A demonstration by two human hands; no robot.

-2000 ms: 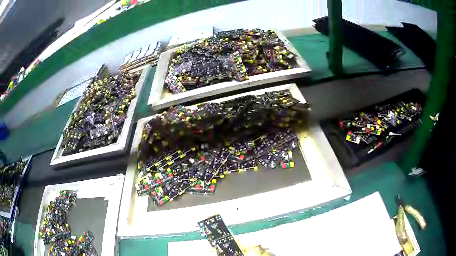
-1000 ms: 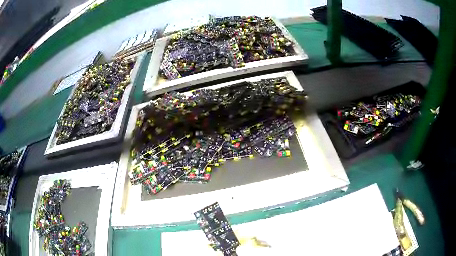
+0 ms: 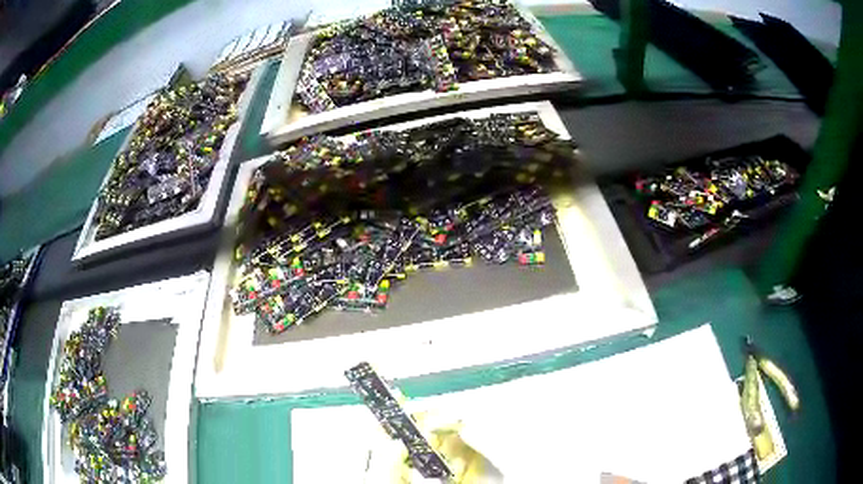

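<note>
A narrow black circuit board strip (image 3: 397, 421) is held tilted over the bright white sheet (image 3: 558, 406) at the near edge. A pale yellowish, washed-out gloved hand (image 3: 459, 452) is around its lower end. It seems to be my right hand, as a skin-toned patch and a black-and-white checked sleeve (image 3: 727, 469) show to its right, but glare hides the parts between. My left hand cannot be told apart in the glare and at the bottom edge. Beyond the sheet, a white-framed tray (image 3: 426, 345) holds heaped strips with red, yellow and green parts.
More white-framed trays with strips stand at near left (image 3: 189, 369), far left (image 3: 220, 194) and the back (image 3: 416, 109). A black tray (image 3: 653, 250) of parts lies right, near a green post (image 3: 814, 203). Yellowish-handled cutters (image 3: 752, 402) lie by the sheet's right edge. Long dark shapes lie upper right.
The view has shifted, so the trays sit higher in it. The held strip is turned and looks narrower than its earlier broad face. More of the pale hand and checked sleeve shows.
</note>
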